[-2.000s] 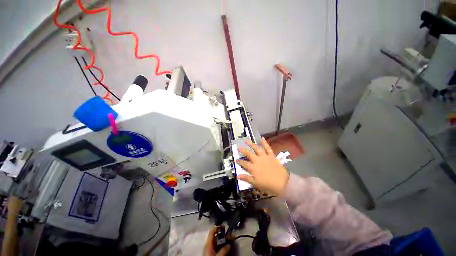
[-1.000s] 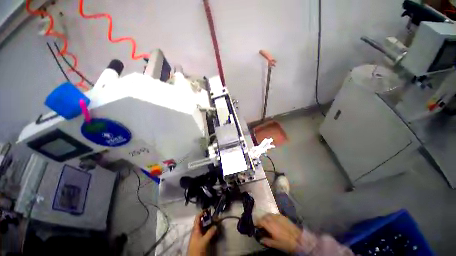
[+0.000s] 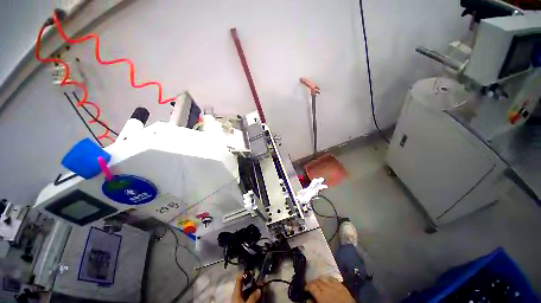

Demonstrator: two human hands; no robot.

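Black corded parts (image 3: 239, 237) lie in a tangled heap on the shiny metal worktable (image 3: 323, 248) below the machine. My left hand (image 3: 246, 291), cut off by the bottom edge, holds a small black part by its body. My right hand (image 3: 329, 290), also cut off at the bottom, is at a looped black cable bundle (image 3: 298, 273); its fingertips are partly hidden, and whether it grips the cable is unclear. The work slide (image 3: 274, 186) runs away from me behind the heap, with its plate (image 3: 257, 142) at the far end.
The white machine housing (image 3: 178, 171) stands at left, with a blue cup (image 3: 86, 158) on it. A white tuft (image 3: 311, 190) sticks out right of the slide. A blue crate (image 3: 474, 281) stands at lower right. A dustpan (image 3: 325, 170) and a grey cabinet (image 3: 439, 154) stand behind.
My right hand has left the slide's plate and come down to the cable bundle. The plate has moved to the slide's far end. My left hand still holds a black part. The view has shifted.
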